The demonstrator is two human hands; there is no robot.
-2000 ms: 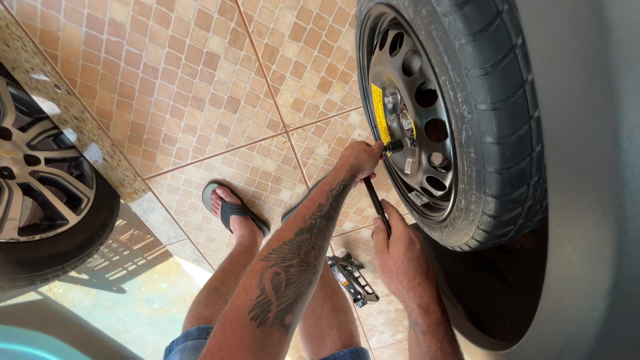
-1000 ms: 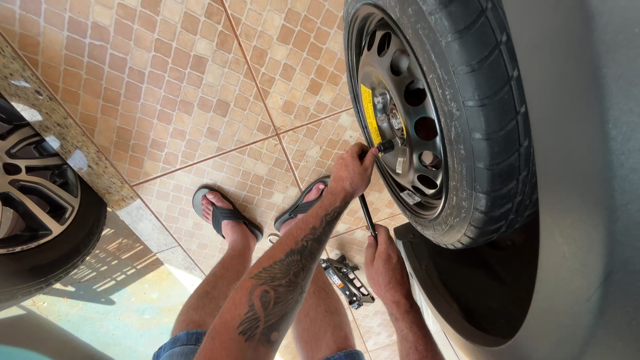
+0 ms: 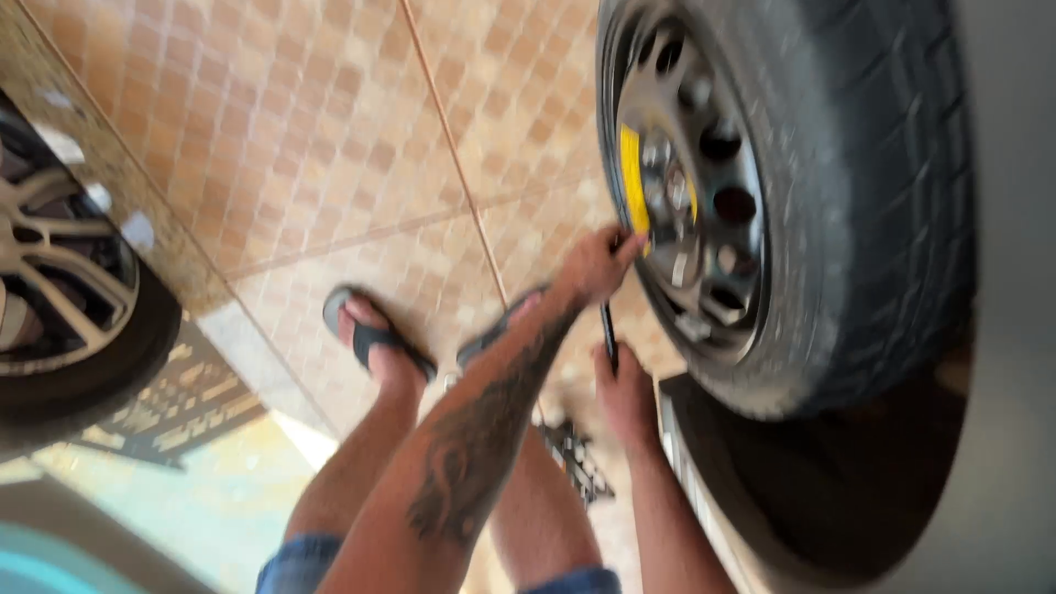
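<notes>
A black lug wrench [image 3: 609,334] runs between my two hands beside a steel wheel [image 3: 738,264] with a black tyre and a yellow sticker. My left hand [image 3: 606,260], on the tattooed arm, is closed around the wrench's upper end at the edge of the rim, near the wheel's centre. Its fingers hide that end, and blur leaves unclear whether the socket sits on a wheel bolt. Lower down, my right hand [image 3: 624,392] grips the wrench's other end. The tyre [image 3: 858,206] stands in the wheel arch of a grey car [image 3: 1011,330].
A blurred metal jack [image 3: 577,462] is on the tiled floor [image 3: 330,132] behind my right leg, near the car. My feet in flip-flops [image 3: 384,338] are left of the wheel. At the far left is an alloy wheel [image 3: 58,272] with its tyre, beside a stone edging [image 3: 140,173].
My right hand has shifted down the wrench, farther from my left hand than two seconds ago. My left hand remains at the wrench's upper end beside the rim.
</notes>
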